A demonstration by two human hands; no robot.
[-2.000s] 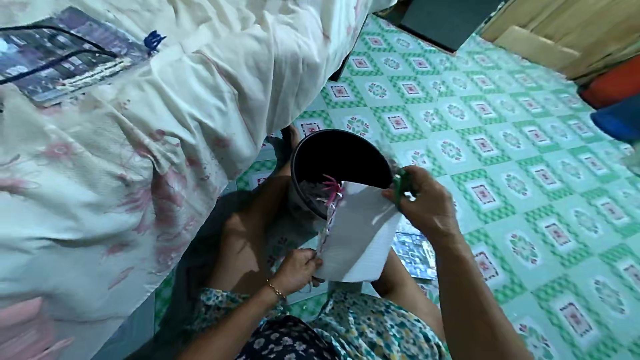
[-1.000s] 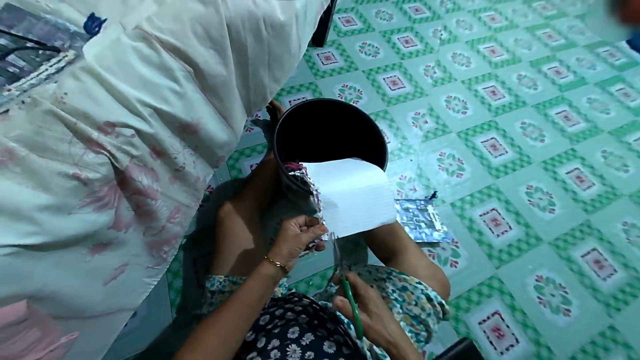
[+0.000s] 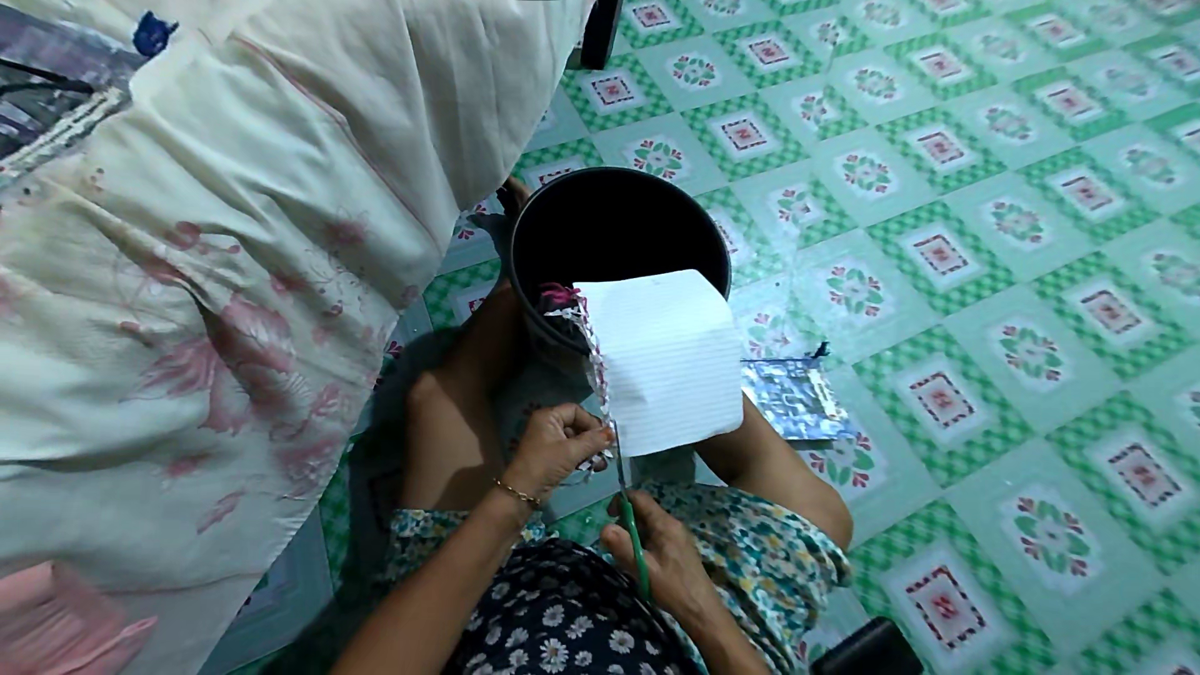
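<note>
A white lined sheet with rounded corners [image 3: 666, 361] lies partly over the near rim of a dark round bin [image 3: 717, 225]. Along its left edge runs a pink and white braided or frayed trim [image 3: 597, 361], with a magenta tuft near the bin's rim. My left hand [image 3: 553, 450] pinches the lower end of this trim between thumb and fingers. In my right hand [image 3: 661, 553] are green-handled scissors [image 3: 635, 539], their blades pointing up at the sheet's lower left corner, close to my left fingertips. Whether the blades are parted is hard to tell.
A bed with a floral sheet [image 3: 262, 375] fills the left side. A blue-grey patterned packet [image 3: 797, 398] lies on the green tiled-pattern floor [image 3: 937, 394] right of the bin. A black object [image 3: 867, 647] is at the bottom edge, and pink cloth [image 3: 66, 619] at lower left.
My right hand with the scissors has moved from the sheet's upper right corner down to its lower left corner. The sheet has turned in my left hand. The view has shifted.
</note>
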